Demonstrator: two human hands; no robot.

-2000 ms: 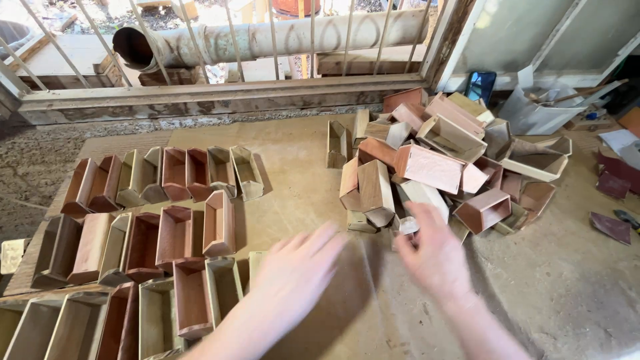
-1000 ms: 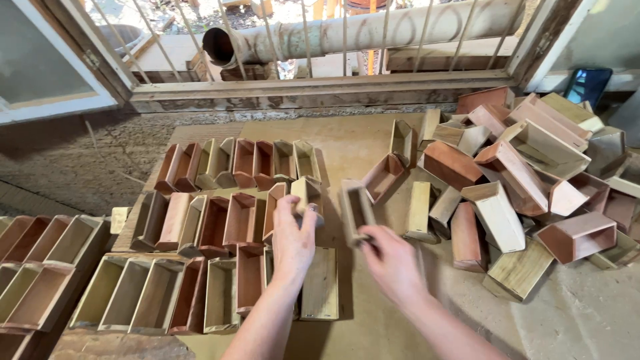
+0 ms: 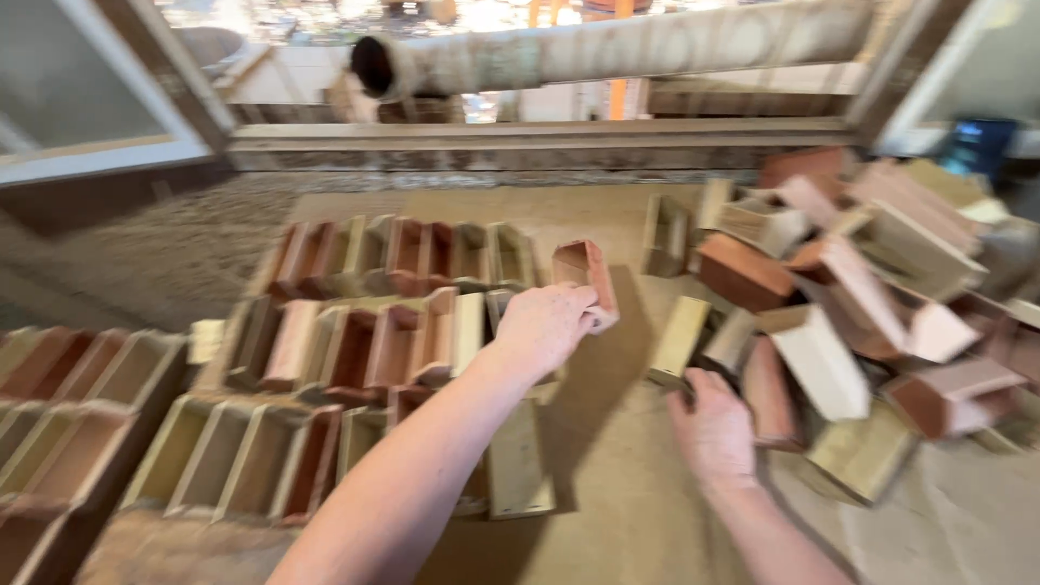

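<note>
My left hand (image 3: 548, 325) grips the near end of a reddish wooden box (image 3: 587, 276), tilted above the table just right of the rows. With its fingertips, my right hand (image 3: 715, 422) touches the near end of a pale yellowish wooden box (image 3: 681, 333) at the left edge of the jumbled pile; whether it grips the box is unclear. Small open wooden boxes stand side by side in rows on the left, among them a dark red one (image 3: 353, 345). A pale box (image 3: 517, 463) lies at the near row's right end, partly behind my left forearm.
The loose pile of boxes (image 3: 829, 357) covers the table's right side. More boxes (image 3: 89, 455) stand in rows at the far left. Behind the table run a wooden window sill (image 3: 536, 134) and a large pipe (image 3: 617, 53). A phone (image 3: 977, 146) is at the back right.
My left hand has moved from the middle row to a reddish box, which it now holds raised. My right hand has let go of the box it held and moved right to the pile's edge.
</note>
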